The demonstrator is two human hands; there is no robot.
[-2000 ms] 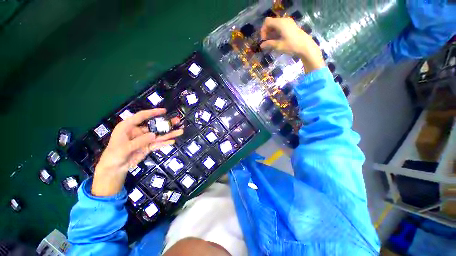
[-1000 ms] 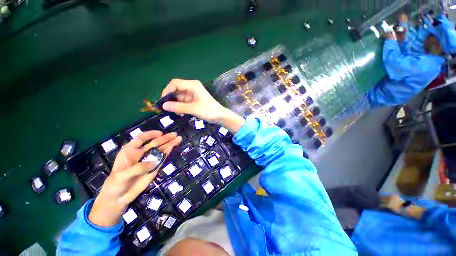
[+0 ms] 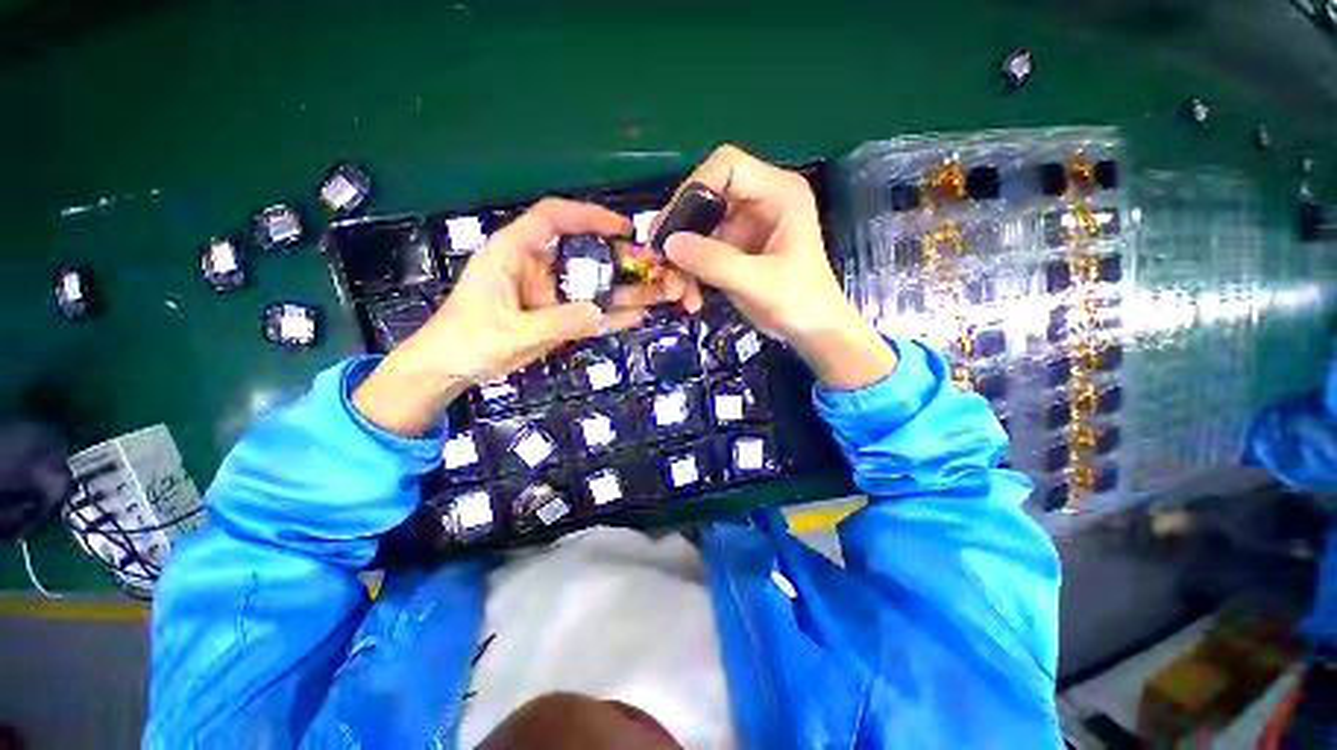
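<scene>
My left hand [image 3: 506, 301] holds a dark housing [image 3: 587, 270] with a white square facing up. My right hand [image 3: 755, 242] holds a black display module [image 3: 689, 217] between thumb and fingers. An orange flex cable [image 3: 641, 267] shows between the two parts, close beside the housing; whether it is joined cannot be told. Both hands are above the far part of the black blister tray [image 3: 799, 366], whose pockets hold several housings with white squares.
Several loose housings [image 3: 279, 224] lie on the green mat at the left. A white box [image 3: 144, 491] with dark leads sits at the left edge. A clear blister tray [image 3: 1012, 279] with black parts and orange flexes lies right. A blue sleeve [image 3: 1298, 440] shows at the far right.
My right hand has come from the clear tray to my left hand, bringing the display module beside the housing. My left hand still holds the housing. The camera view has turned.
</scene>
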